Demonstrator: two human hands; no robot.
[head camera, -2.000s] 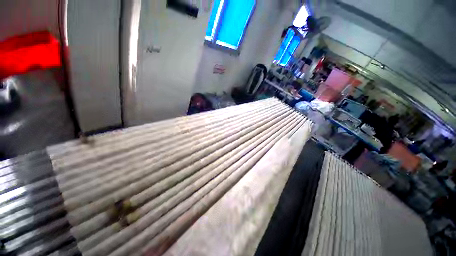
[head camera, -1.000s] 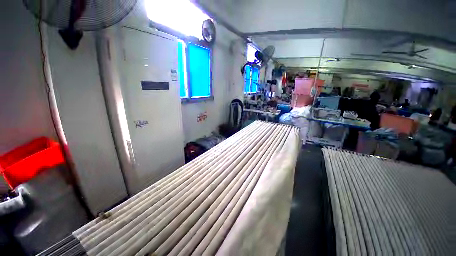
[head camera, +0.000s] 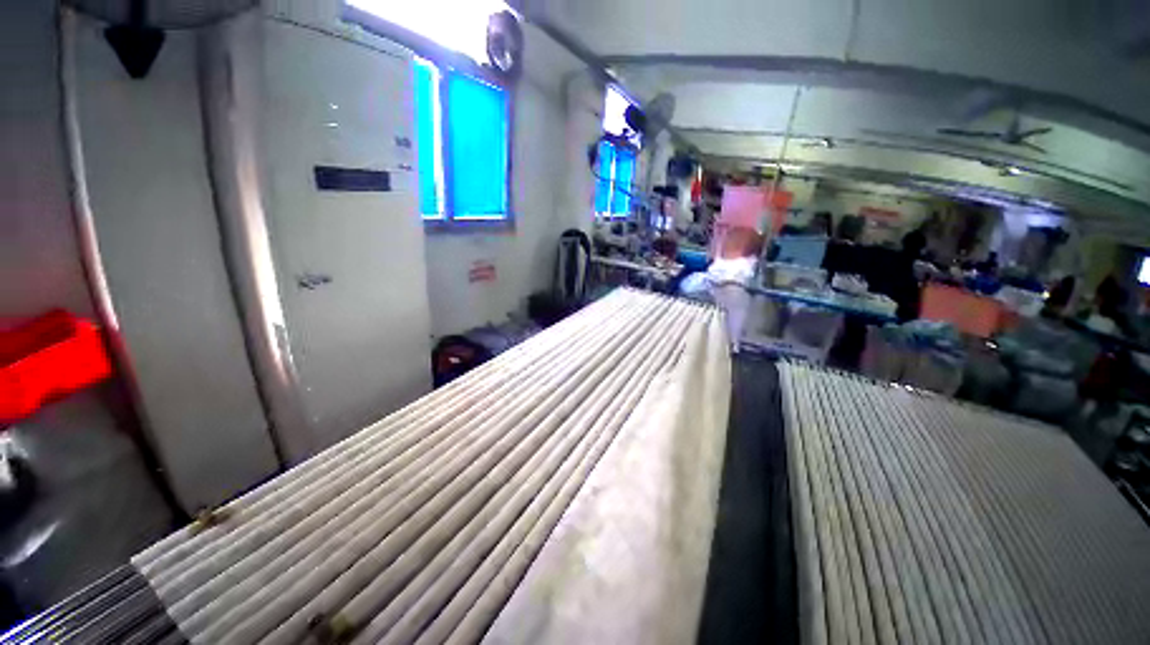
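Note:
An off-white curtain panel (head camera: 454, 473) lies in long parallel folds over a rack in front of me. Its right part (head camera: 631, 504) lies flat and loose, with a faint mottled pattern, along the rack's right side. Bare metal tubes (head camera: 95, 614) stick out at the lower left. A small clip (head camera: 208, 517) sits on the panel's near left edge, and another clip (head camera: 331, 626) sits on the near folds at the bottom. Neither of my hands is in the picture.
A second rack with pleated cloth (head camera: 946, 504) stands at the right, across a dark narrow aisle (head camera: 750, 504). A red crate (head camera: 51, 365) is at the left by the wall. Blue windows (head camera: 473, 145), sewing tables (head camera: 820, 299) and orange bins (head camera: 961, 309) are farther back.
My view has levelled from a strong tilt, then shifted slightly. The folded panel and clips look the same. No hand shows in any frame.

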